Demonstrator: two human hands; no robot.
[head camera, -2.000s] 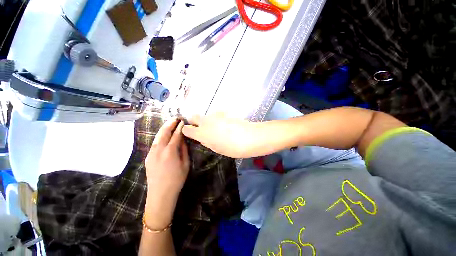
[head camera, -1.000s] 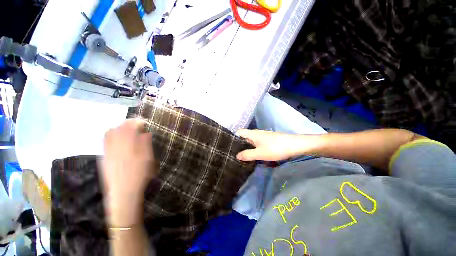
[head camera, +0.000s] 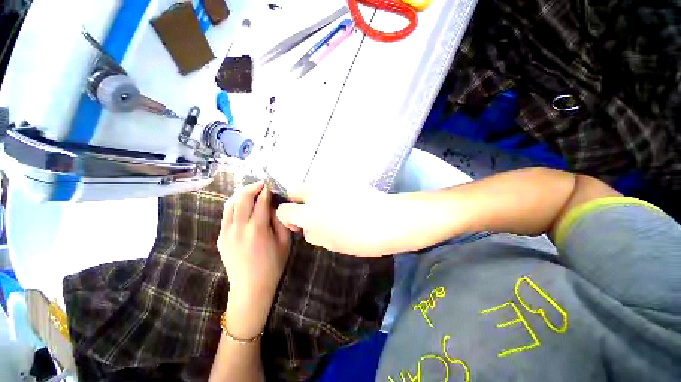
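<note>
The dark plaid garment piece (head camera: 187, 276) lies from the needle area down over the table's front and left. Its edge is under or beside the presser foot (head camera: 216, 168), which is too bright to see well. My left hand (head camera: 257, 250) lies on the cloth just below the needle, fingertips on its edge. My right hand (head camera: 328, 216) meets it from the right and pinches the same edge with thumb and finger. The fingertips of both hands nearly touch. The sewing machine (head camera: 45, 89) is at the left, with a grey round attachment (head camera: 231, 142) by the needle.
Red-handled scissors (head camera: 388, 33), tweezers (head camera: 306, 36) and pink-purple snips (head camera: 325, 49) lie on the white table (head camera: 351, 112). A small dark fabric square (head camera: 236, 73) lies near the machine head, which bears brown swatches (head camera: 183, 37). Dark plaid cloth (head camera: 597, 82) is heaped at the right.
Both hands were apart a second ago, the left blurred at the cloth's left and the right at its right edge. They have come together near the needle, and the cloth has shifted and bunched.
</note>
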